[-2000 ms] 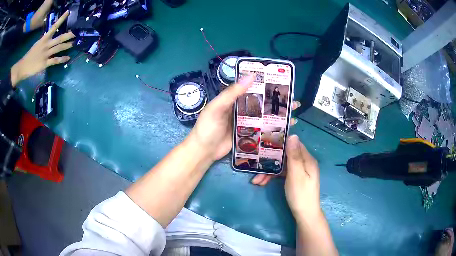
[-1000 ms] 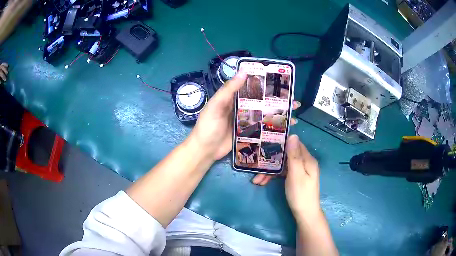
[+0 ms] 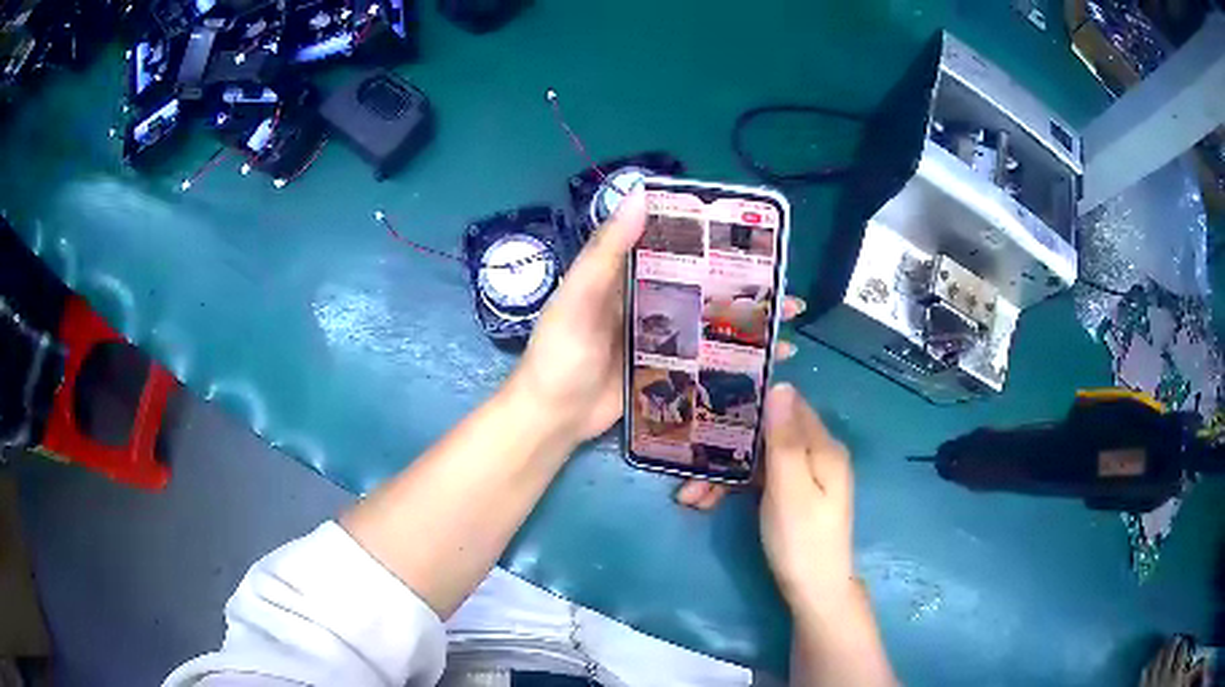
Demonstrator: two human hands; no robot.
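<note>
A smartphone (image 3: 701,336) with a lit screen of small pictures is upright in front of me. My left hand (image 3: 584,329) holds it along its left side, thumb over the upper left edge of the screen. My right hand (image 3: 806,503) is at its lower right edge, with fingertips showing beyond the right edge and below it; the rest of the fingers are hidden behind the phone. Two black speaker housing halves with silver-white drivers lie beyond my left hand, the nearer one (image 3: 516,275) fully showing and the farther one (image 3: 621,192) partly covered by the phone and hand.
A screw feeder (image 3: 940,222) stands right of the phone, a black cable loop beside it. An electric screwdriver (image 3: 1061,454) lies at the right, its bit pointing left. Grey-green boards (image 3: 1155,349) lie beyond. A unit pile (image 3: 242,81) and red stool (image 3: 114,403) are at the left.
The pictures on the phone screen have scrolled. The other person's hands at the upper left have gone out of view. The whole scene sits slightly lower in the picture.
</note>
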